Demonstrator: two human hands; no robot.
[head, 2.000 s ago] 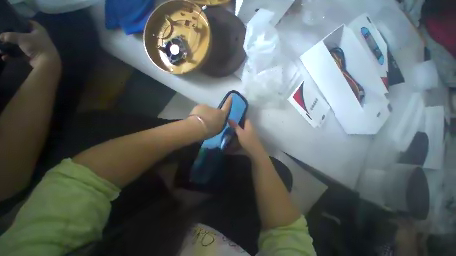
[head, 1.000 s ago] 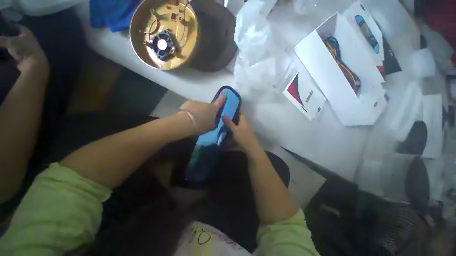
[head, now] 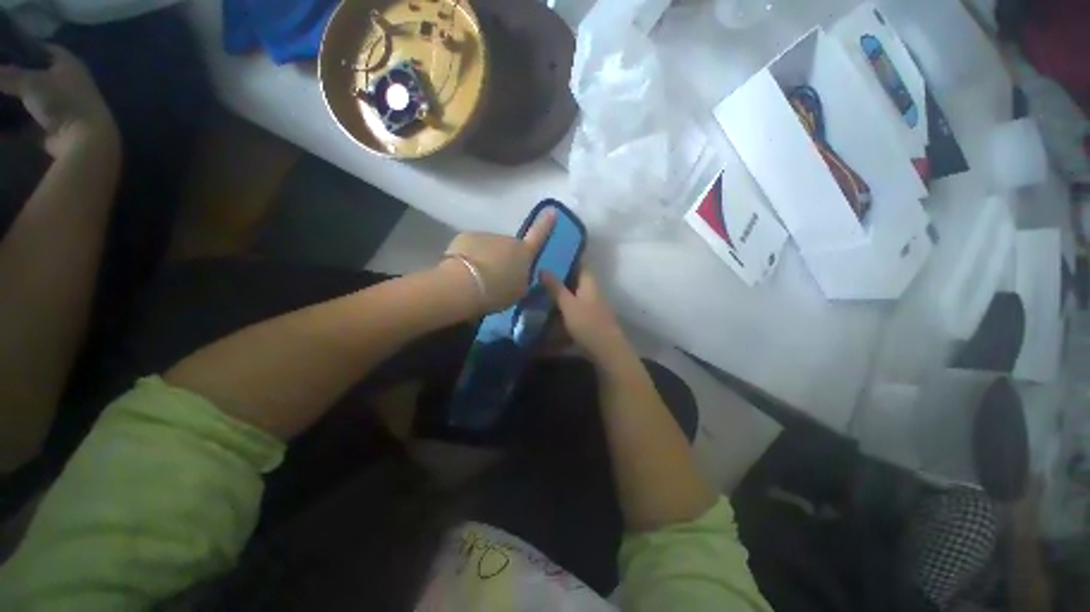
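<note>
A long flat black bar with rounded ends and a glossy blue face, perhaps a mirror dash cam (head: 494, 349), is held slanted over my lap, its top end near the table edge. My left hand (head: 500, 263) grips its upper left side, with a finger along the face. My right hand (head: 580, 308) holds its right side, the thumb on the face near the middle. The fingers beneath the bar are hidden. The lower end is dark and blurred.
On the white table (head: 645, 281) stand a gold housing (head: 448, 114), blue cloth (head: 277, 26), clear plastic bags (head: 622, 108), a leaflet (head: 738, 231) and an open box tray (head: 822, 245) with a wiring harness (head: 828, 150). Another person's hand (head: 66, 105) is at the left.
The camera view has shifted slightly. Both hands stay on the bar, and the fingers on its face have moved only a little.
</note>
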